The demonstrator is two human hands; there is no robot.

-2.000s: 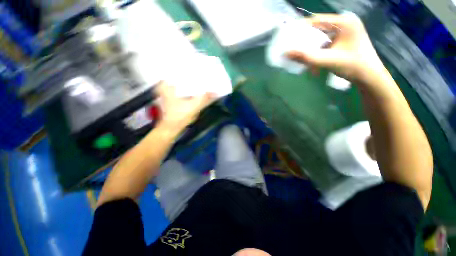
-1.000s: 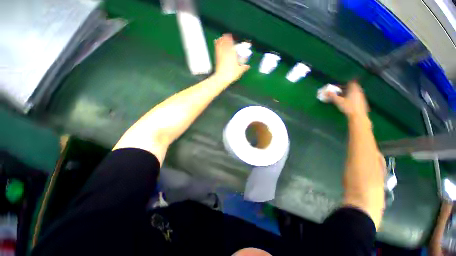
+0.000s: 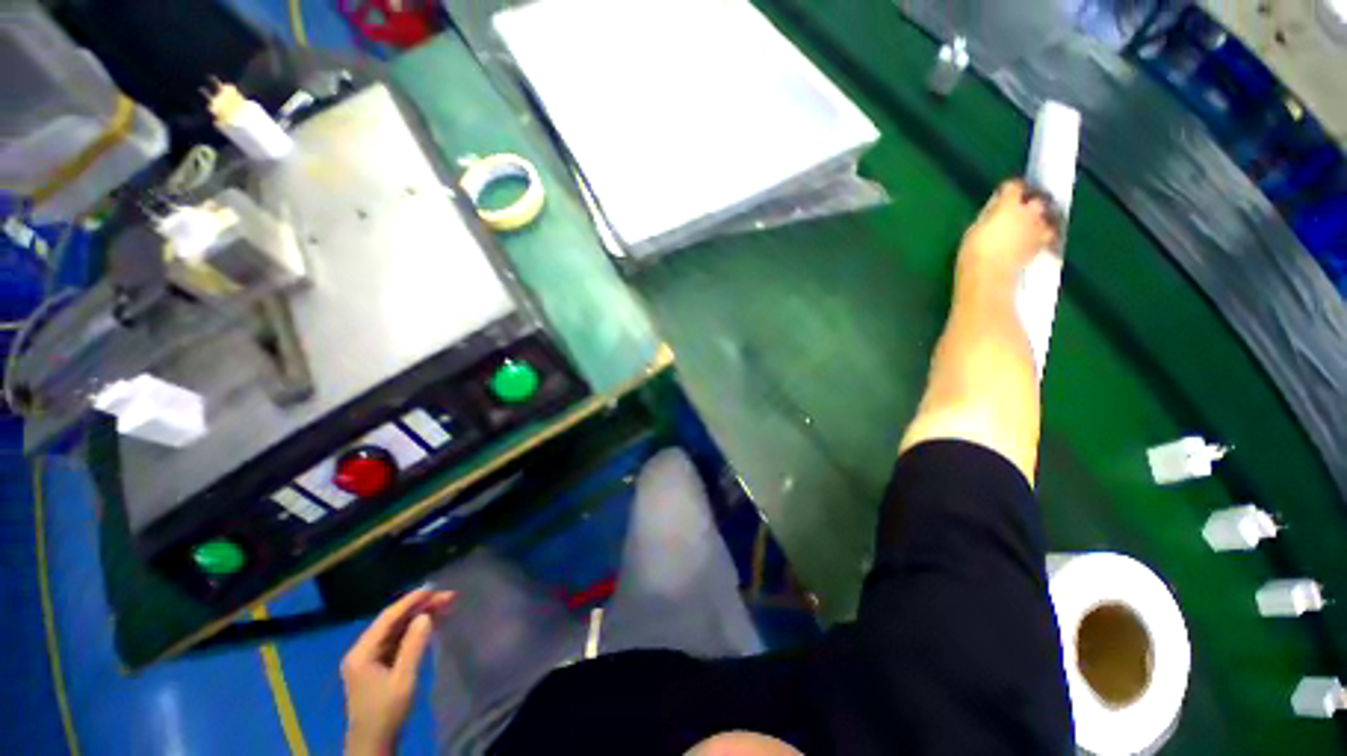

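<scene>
My right hand (image 3: 1008,244) is curled over the long white strip (image 3: 1053,148) on the green bench; its fingertips are partly hidden. My left hand (image 3: 390,662) is low beside my leg, fingers loosely bent and apart, holding nothing visible. A white housing (image 3: 157,411) lies on the machine's grey base plate (image 3: 406,236) at the front left. Another white housing (image 3: 204,228) sits at the metal fixture (image 3: 269,254). A third white piece with metal pins (image 3: 254,127) is at the plate's back edge. Several white housings (image 3: 1186,459) stand in a row on the bench at the right.
The black front panel has green buttons (image 3: 516,380) (image 3: 220,557) and a red button (image 3: 364,471). A tape roll (image 3: 505,192) lies beside the machine, near stacked white sheets (image 3: 687,111). A white film roll (image 3: 1115,654) is at lower right. A small clear-white piece (image 3: 950,64) lies at the far bench.
The view has turned back left to the machine. My left hand has left the row of housings and dropped beside my leg. My right hand has moved from the row to the white strip.
</scene>
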